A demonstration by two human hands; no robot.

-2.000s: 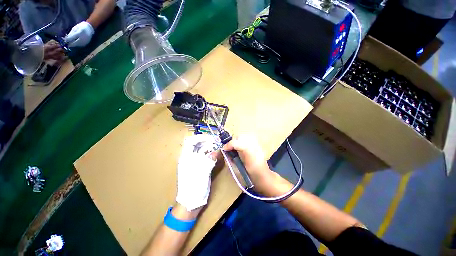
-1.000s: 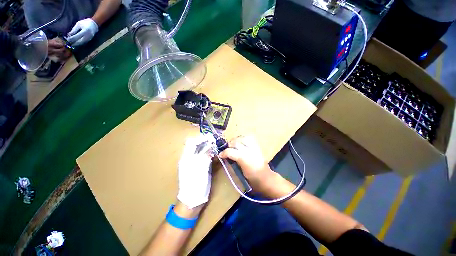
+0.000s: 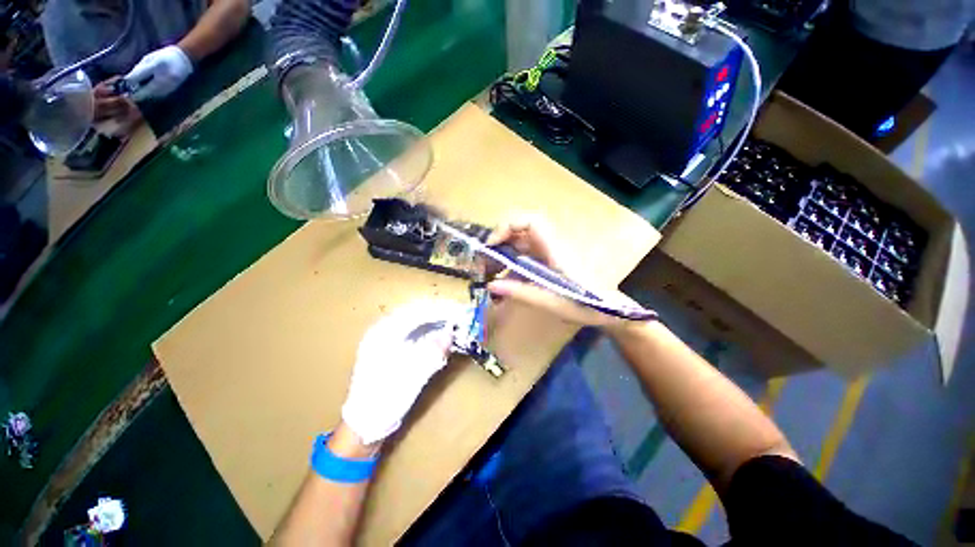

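Note:
My left hand (image 3: pixel 393 363), in a white glove with a blue wrist band, holds a small circuit board assembly (image 3: pixel 478 347) with short blue and dark wires over the tan work board (image 3: pixel 289 342). My right hand (image 3: pixel 529 276), bare, holds the soldering iron (image 3: pixel 524 263) with its front end over the stand. A pale feed tube runs back along the iron toward my wrist. The black iron stand (image 3: pixel 398 233) has a yellowish cleaning tray (image 3: pixel 454 252) at its right end, partly hidden by the iron and my right hand.
A clear fume hood (image 3: pixel 347 171) hangs behind the stand. A black box (image 3: pixel 652 91) with a lit panel and cables stands at the back. A divided carton (image 3: pixel 791 288) of dark parts is at the right. Loose assemblies (image 3: pixel 105 517) lie at lower left. A gloved person (image 3: pixel 160 73) sits opposite.
My right hand and the iron have moved up and away from the assembly to the stand. My left hand has moved slightly down and left, and the assembly now shows more clearly.

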